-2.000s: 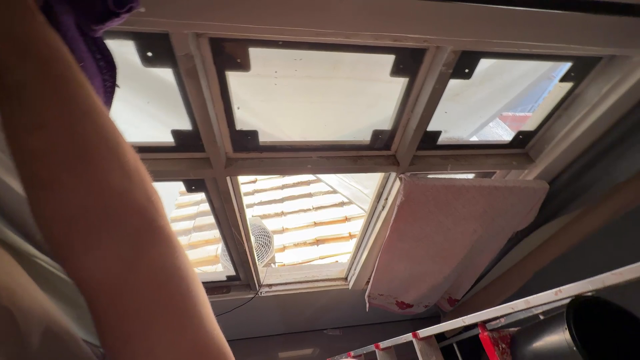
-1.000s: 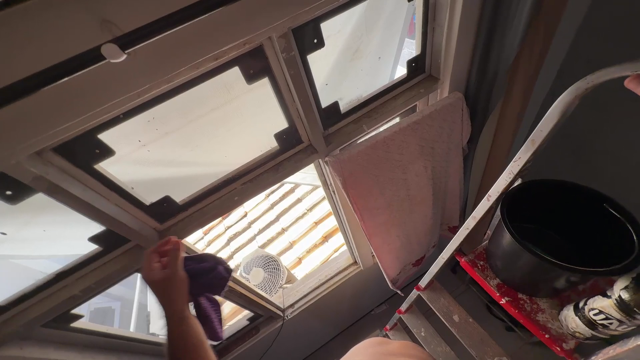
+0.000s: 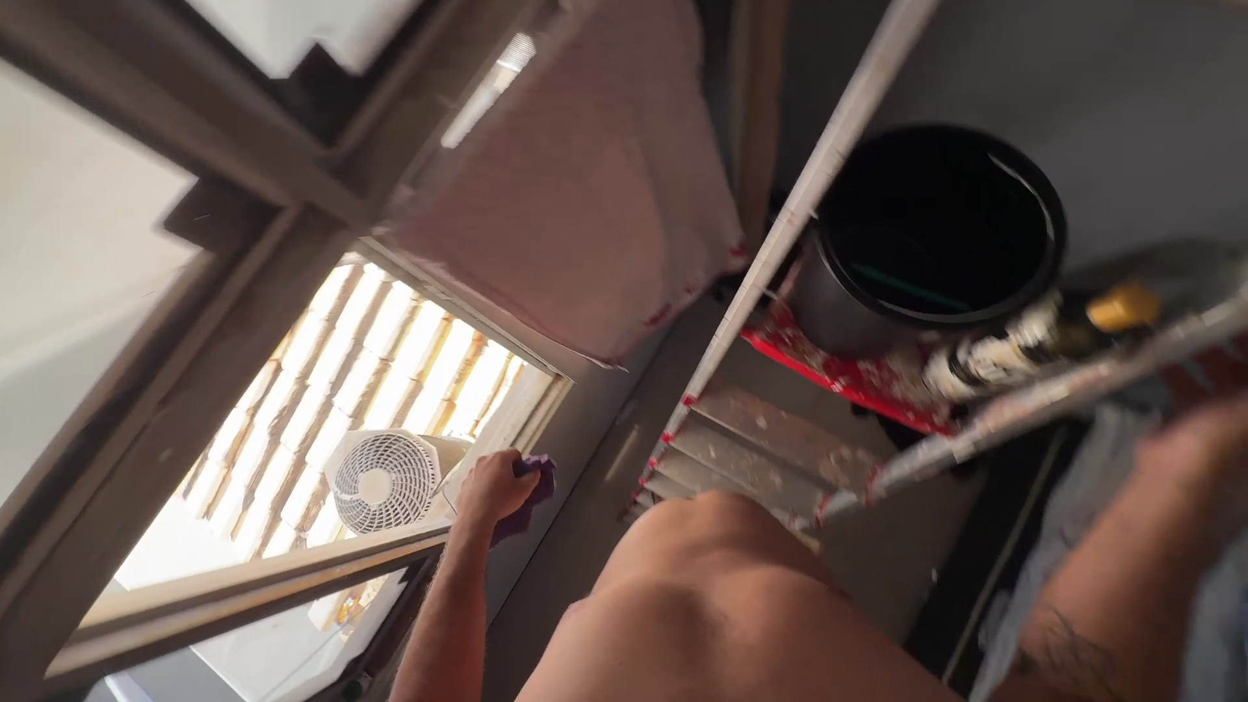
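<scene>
My left hand (image 3: 497, 487) is closed on a bunched purple cloth (image 3: 526, 502) beside the lower corner of the window frame (image 3: 429, 534). Through the opening, a white round fan grille (image 3: 378, 483) shows against a tiled roof (image 3: 322, 390). My right hand (image 3: 1194, 439) is blurred at the right edge, by the rail of a stepladder (image 3: 1063, 390); whether it grips the rail cannot be told. The ladder's red tray (image 3: 829, 375) bears a black bucket (image 3: 936, 234) and a paint-spotted bottle with a yellow top (image 3: 1024, 346).
A pinkish fabric-covered panel (image 3: 585, 185) hangs beside the opening. The ladder's paint-spotted steps (image 3: 770, 439) lie below the tray. My bare knees are at the bottom centre. A grey cloth (image 3: 1102, 487) lies at the right, under my right arm.
My left hand, with the purple cloth, has gone from the window's crossbar to its lower corner. My right hand and forearm show more fully. The view has swung down and right.
</scene>
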